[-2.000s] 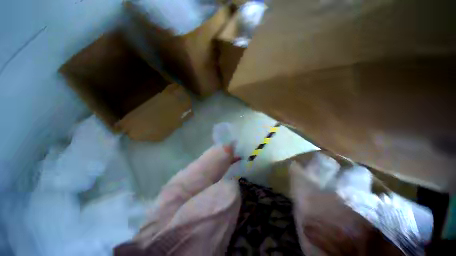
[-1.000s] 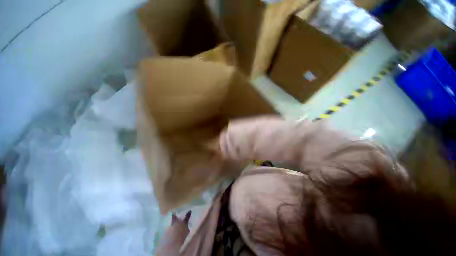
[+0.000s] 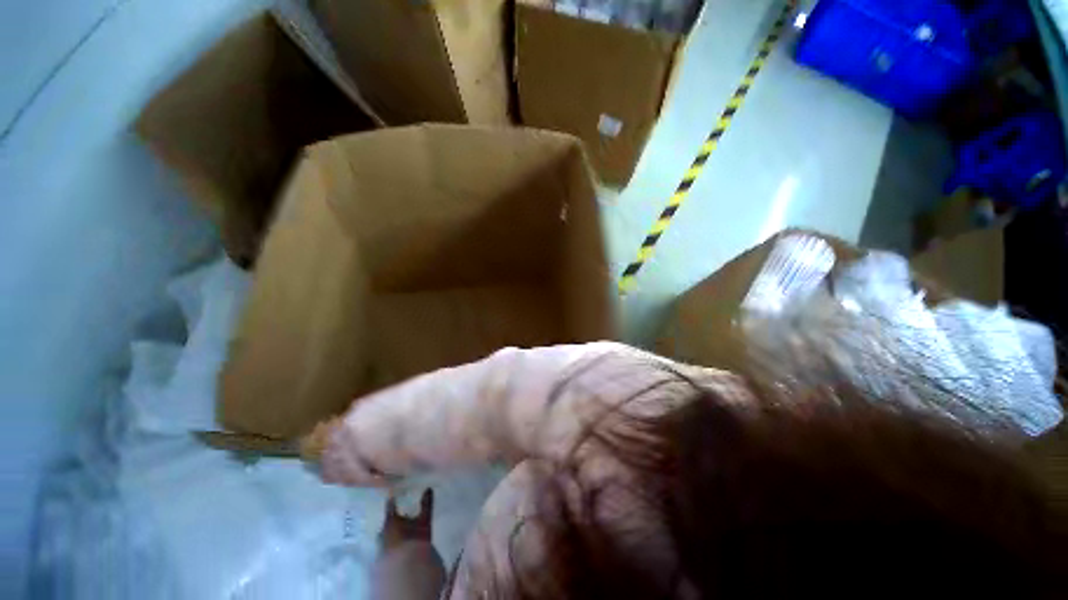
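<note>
A large open brown carton (image 3: 469,223) stands in front of me, and its inside looks empty. My right arm, in a pink sleeve, reaches left across its near side. My right hand (image 3: 321,438) is small and partly hidden by the cuff, with its fingers on the carton's near left edge. My left hand (image 3: 410,530) is low in the picture, below the carton, with two fingers apart and nothing seen in it; the rest is cut off or covered. Long dark hair hides part of the sleeve.
Clear and white plastic bags (image 3: 211,504) lie at the left. Other cartons (image 3: 591,94) stand behind. A carton at the right holds clear ribbed sleeves (image 3: 937,340). Blue crates (image 3: 884,53) are at the upper right. Yellow-black tape (image 3: 697,164) marks the floor.
The carton now appears more upright, with its opening facing me. My right hand has moved left and down to its near edge. The view has shifted, bringing the right-hand carton of sleeves in.
</note>
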